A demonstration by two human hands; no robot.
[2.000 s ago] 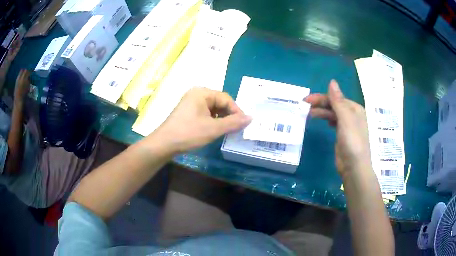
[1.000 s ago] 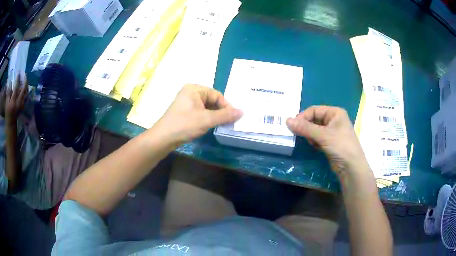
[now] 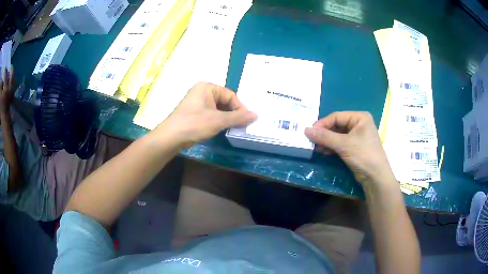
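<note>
A white product box (image 3: 289,77) lies flat on the green worktop in front of me. A white barcode label (image 3: 273,122) lies on or just over its top face, near the front edge. My left hand (image 3: 211,111) pinches the label's left side between thumb and fingertip. My right hand (image 3: 345,136) has its fingertips closed at the label's right side, by the box's front right corner. Whether the label touches the box all over cannot be told.
Label sheets with yellow backing (image 3: 155,48) lie at left, narrower barcode strips (image 3: 417,118) at right. White boxes (image 3: 88,15) stand far left and at the right edge (image 3: 475,136). A dark fan (image 3: 60,107) and another person's arm (image 3: 8,134) are left; a white fan (image 3: 479,225) is lower right.
Earlier the label was held tilted above the box; now it lies level over the top face, covering the lower barcode. My right hand has moved down and in from the box's right side.
</note>
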